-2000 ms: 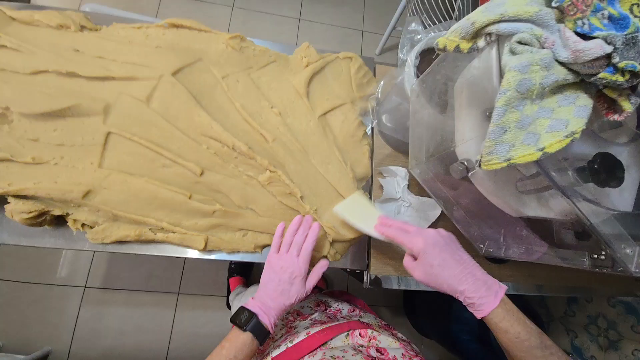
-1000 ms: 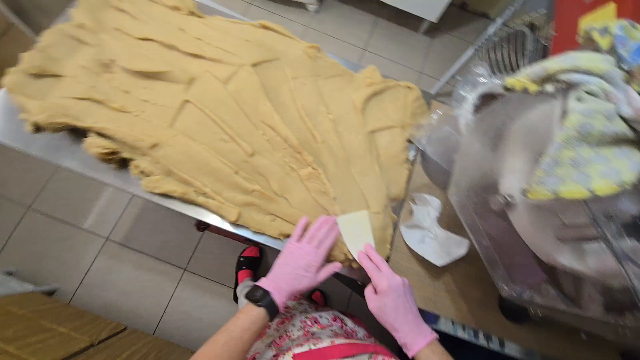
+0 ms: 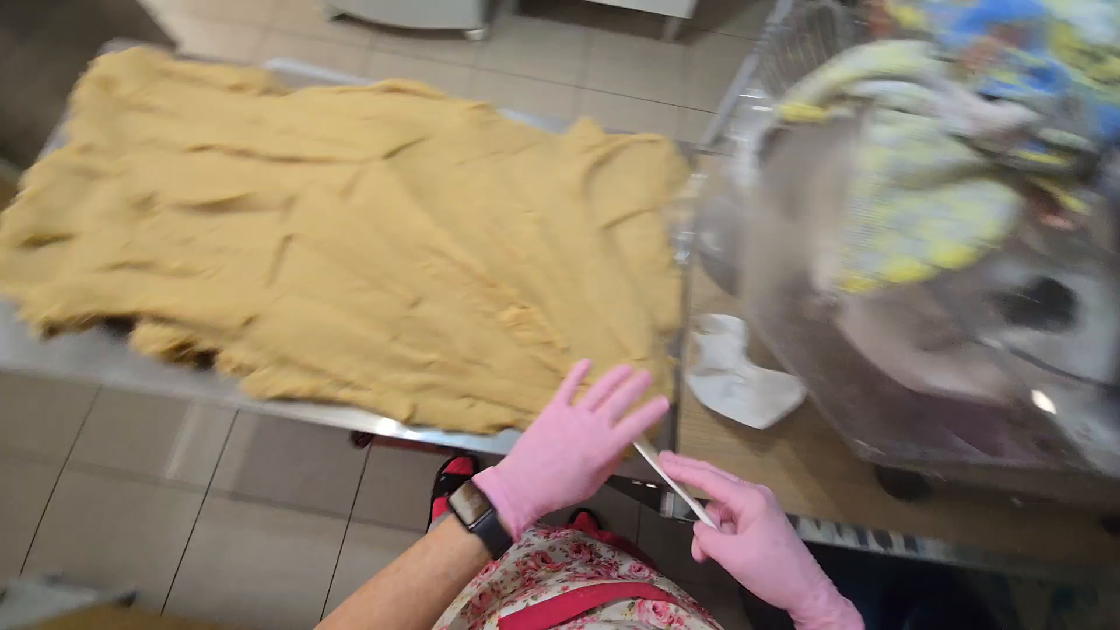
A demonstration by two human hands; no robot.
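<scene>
A thick slab of tan dough or paste covers most of a metal table, its surface marked by ridges and scrape lines. My left hand, in a pink glove with a black watch at the wrist, has its fingers spread over the slab's near right corner and holds nothing. Just right of it, my right hand, also gloved in pink, grips a white flat scraper seen nearly edge-on. The scraper's far end is by the left palm at the table's edge.
On a wooden surface to the right lie a crumpled white piece and a large machine under a clear cover, with a yellow and grey cloth on top. The metal table's near edge runs above a tiled floor.
The scraper, flat on the slab's near right corner a second ago, is now turned edge-on at the table's edge. My left hand's fingers have spread. The view has swung.
</scene>
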